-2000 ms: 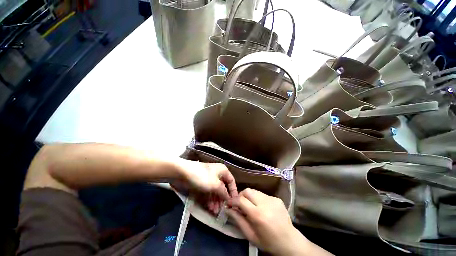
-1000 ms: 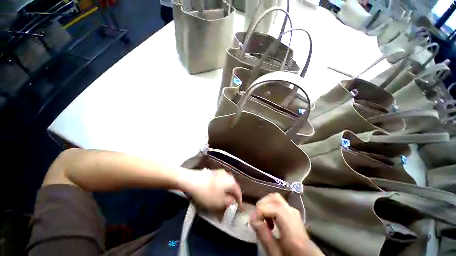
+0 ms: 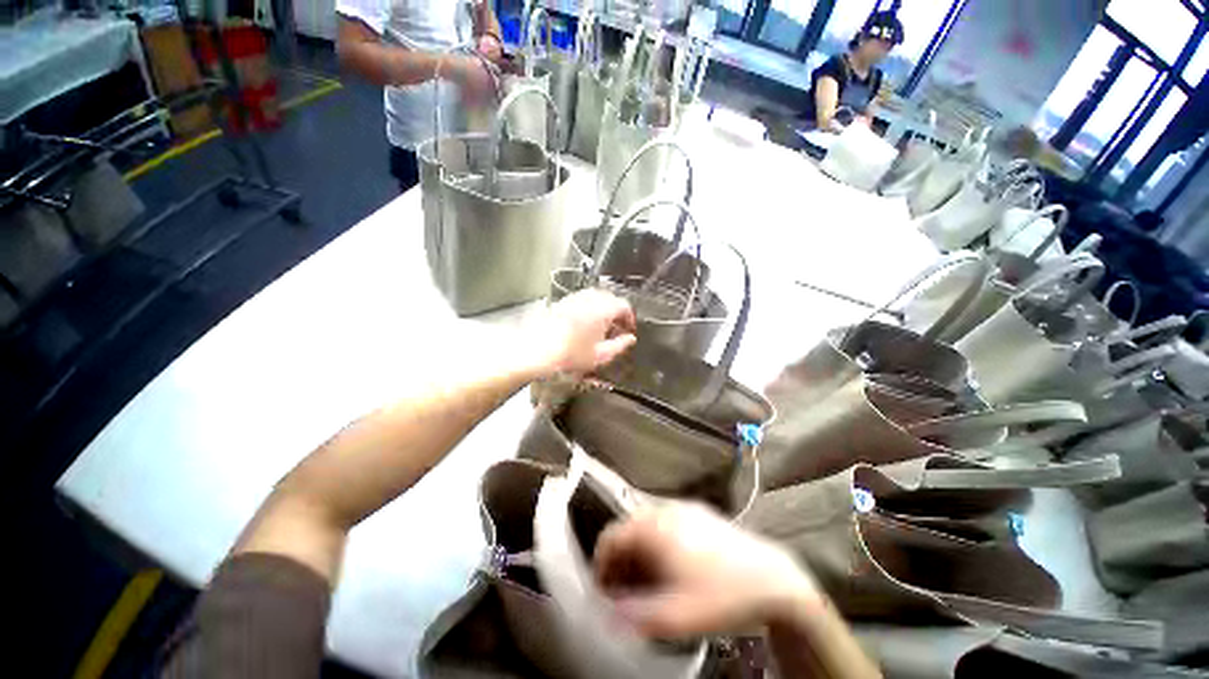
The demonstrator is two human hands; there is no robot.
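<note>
The nearest taupe tote bag (image 3: 504, 637) is open at the table's front edge, its pale handle (image 3: 558, 531) upright. My right hand (image 3: 696, 570) is blurred beside this handle; whether its fingers hold it is unclear. Behind it stands another open tote bag (image 3: 650, 444) with a dark centre zip compartment and a blue spot (image 3: 749, 435) at its right upper corner. My left hand (image 3: 590, 334) reaches to this second bag's far left rim, its fingers curled over the upper edge. The hand hides part of the rim and handle.
More tote bags stand behind, including a tall one (image 3: 497, 246) at left on the white table (image 3: 265, 438). Bunched bags (image 3: 928, 531) fill the right side. A person (image 3: 411, 80) stands at the far left edge, another (image 3: 849, 86) farther back. A metal rack (image 3: 172, 199) stands left.
My left hand has left the nearest bag's inside and moved forward to the bag behind. My right hand is now by the near bag's handle. The view has tilted up.
</note>
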